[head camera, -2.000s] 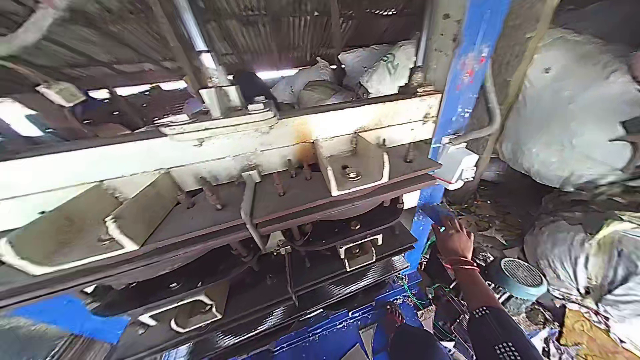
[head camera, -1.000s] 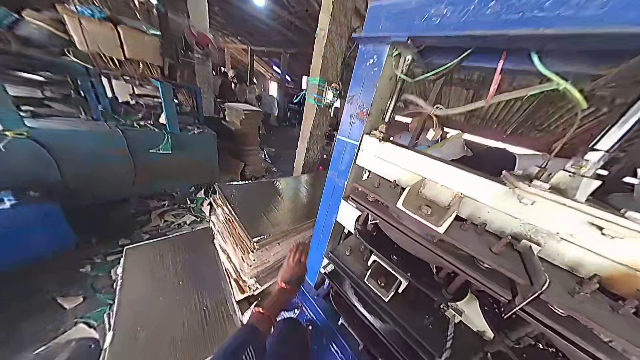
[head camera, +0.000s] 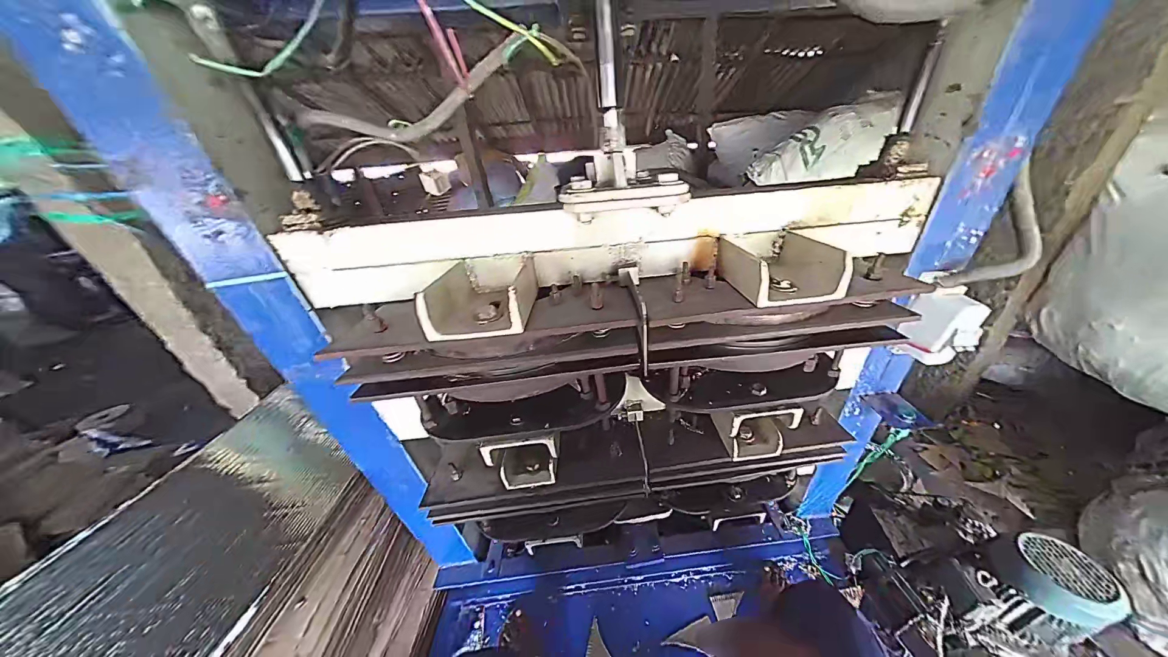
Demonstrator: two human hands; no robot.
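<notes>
Neither of my hands can be made out; a blurred brown and dark shape at the bottom edge is too unclear to name. In front of me stands a press with blue steel posts. Its white crossbeam is joined to a shiny vertical rod. Beneath the beam, short steel channel pieces sit on a dark upper plate. More dark plates lie lower down, over a blue base. A white box is fixed by the right post.
A stack of dark-topped sheets lies close by the left post. At the lower right are an electric motor with a round grille, loose wires and scraps on the floor. Pale sacks bulge at the right edge.
The view has swung back from the left to face the press. My left hand, earlier by the sheet stack, and my right hand, earlier beside the right post, are no longer seen.
</notes>
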